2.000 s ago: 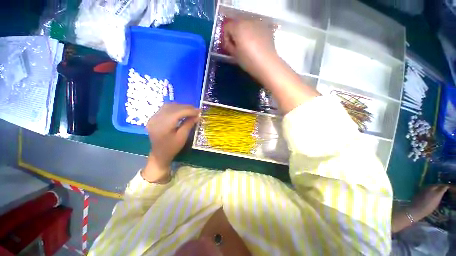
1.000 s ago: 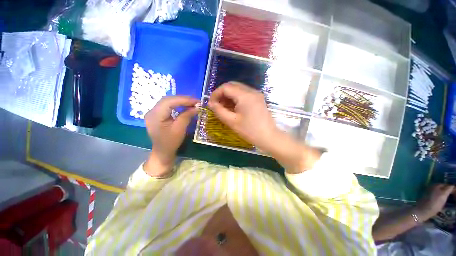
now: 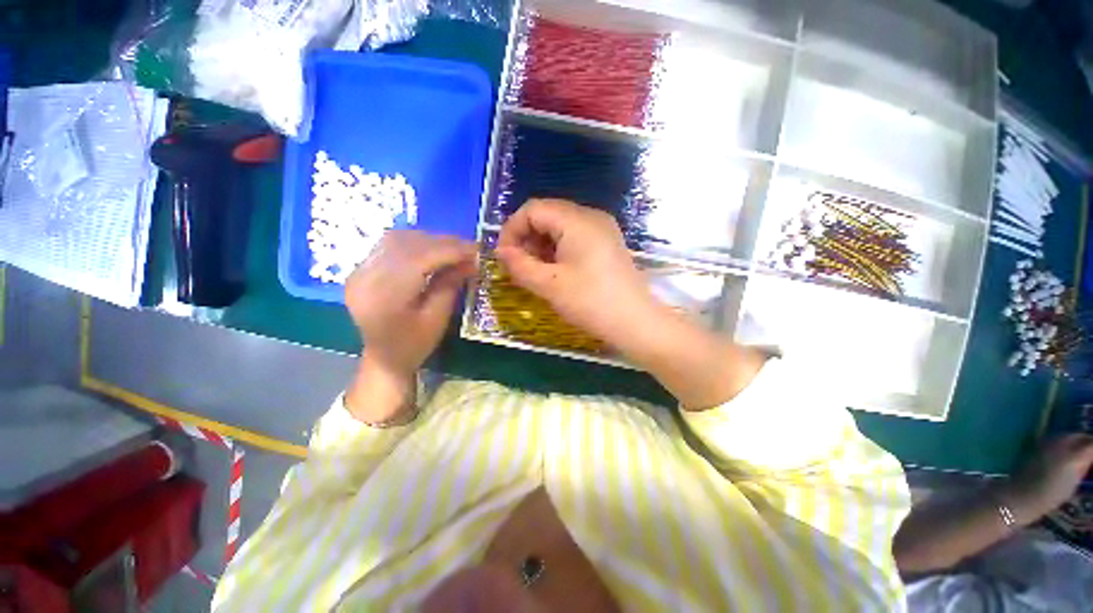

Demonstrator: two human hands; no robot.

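My left hand [image 3: 405, 293] is pinched at the front left edge of the divided tray [image 3: 744, 216]; a tiny white connector housing shows faintly at its fingertips. My right hand [image 3: 581, 269] is just right of it, thumb and index finger close together; what they hold is too small to tell. Yellow wires [image 3: 539, 321] lie partly under my right hand in the nearest compartment. Black wires [image 3: 569, 180] fill the middle one and red wires [image 3: 590, 74] the far one. Loose white housings [image 3: 350, 222] lie in the blue tray [image 3: 446, 156].
Wired housings [image 3: 857, 243] lie in the right column. A black tool with an orange part [image 3: 210, 216], papers under plastic [image 3: 78, 192] and plastic bags [image 3: 252, 60] are at left. White strips [image 3: 1025, 186] and a pile of assemblies [image 3: 1040, 317] are at far right, near another person's hand [image 3: 1061, 473].
My right hand has moved from the red wire compartment back beside my left fingertips, uncovering the red wires. Over the last second both hands stay together, with only small finger movements.
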